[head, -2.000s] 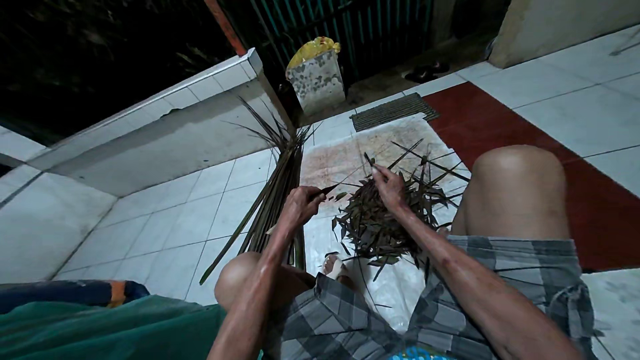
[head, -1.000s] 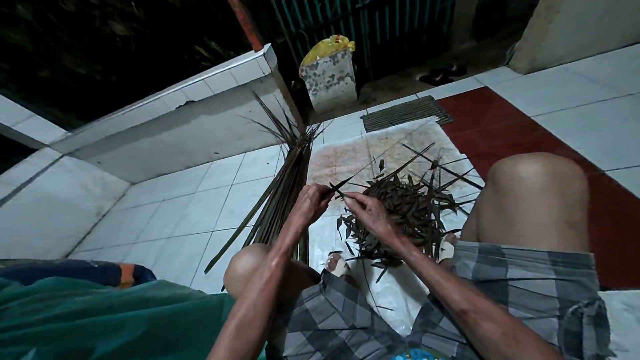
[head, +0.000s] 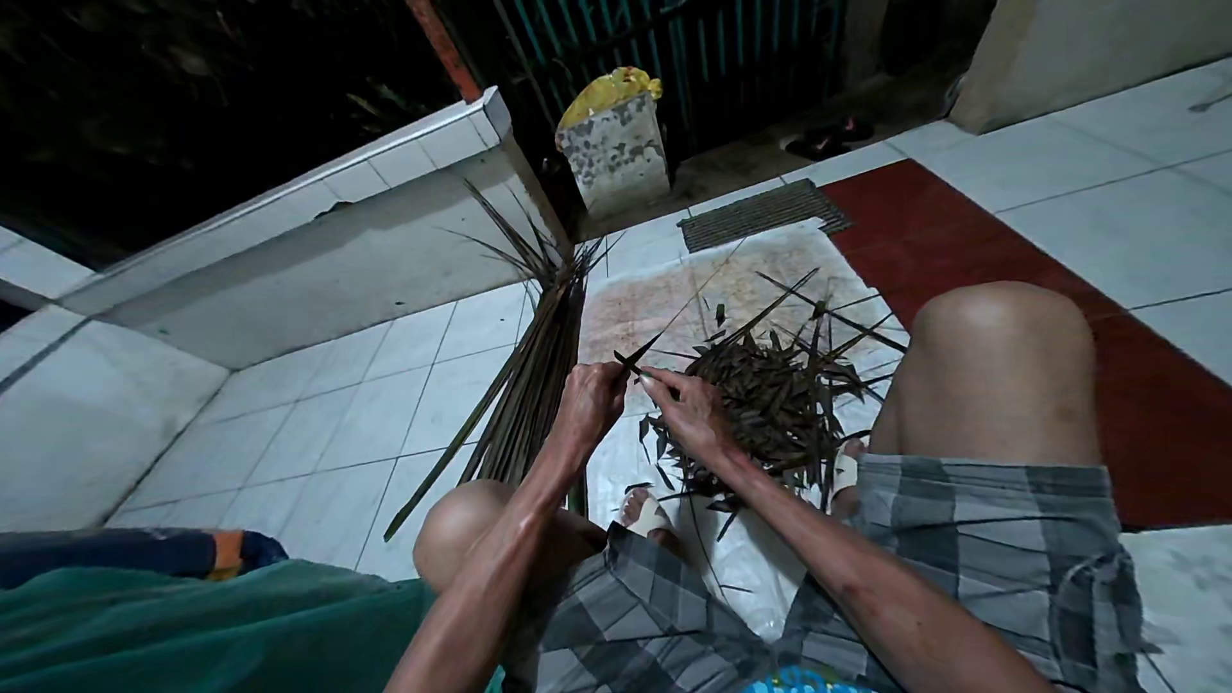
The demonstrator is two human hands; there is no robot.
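Between my knees, my left hand (head: 591, 397) grips a dark leaf strip (head: 640, 352) whose pointed end sticks out up and to the right. My right hand (head: 685, 409) meets it fingertip to fingertip, pinching a small dark piece that crosses the strip; whether this is leaf or a small blade I cannot tell. A thin strand runs up from there over the stained white sheet (head: 654, 303). Left of my hands lies a bundle of long, narrow leaves (head: 539, 385). To the right, a heap of short folded dark leaf pieces (head: 770, 399) rests on the sheet.
A low tiled wall (head: 385, 241) stands at the left, with a block under a yellow bag (head: 611, 91) past its end. A ridged mat (head: 760, 214) lies beyond the sheet, beside red floor tiles (head: 924, 231). Green cloth (head: 221, 626) is at lower left; footwear (head: 830, 138) lies farther off.
My hands were apart two seconds ago, the right one over the edge of the heap. It has moved left, and the hands now meet at the strip.
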